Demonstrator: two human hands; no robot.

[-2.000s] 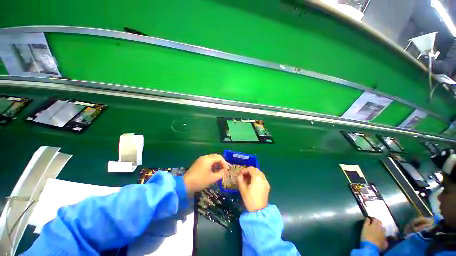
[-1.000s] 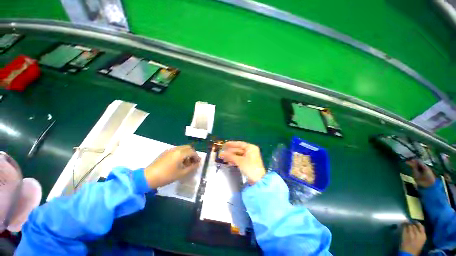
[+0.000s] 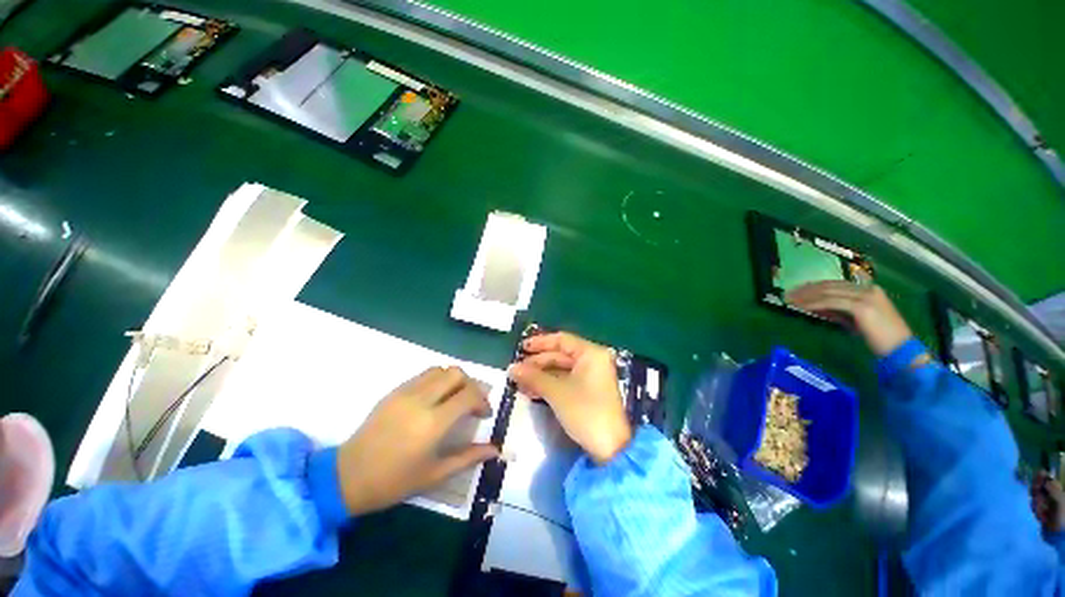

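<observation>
An open tablet unit (image 3: 528,534) lies in front of me, a black frame with a white inner panel and a dark wire across it. My right hand (image 3: 575,387) is over its upper end, thumb and fingertips pinched together; whatever is between them is too small to tell. My left hand (image 3: 423,439) is at the unit's left edge, thumb and fingers apart, with nothing visible in it. A white sheet with a grey column (image 3: 371,379) lies under and left of my left hand. The unit's upper end is partly hidden by my right hand.
A blue bin (image 3: 843,434) of tan bits stands right, beside a clear bag (image 3: 765,504) with small dark parts. Tablet units (image 3: 321,96) lie along the back. Another person's hand (image 3: 858,306) reaches over one at right. Cream strips (image 3: 251,251) lie left; a folded white piece (image 3: 505,266) lies above.
The view has shifted, and the blue bin now shows farther right. My left thumb and fingers have spread at the unit's edge. Another person's arm has reached over the back right tablet.
</observation>
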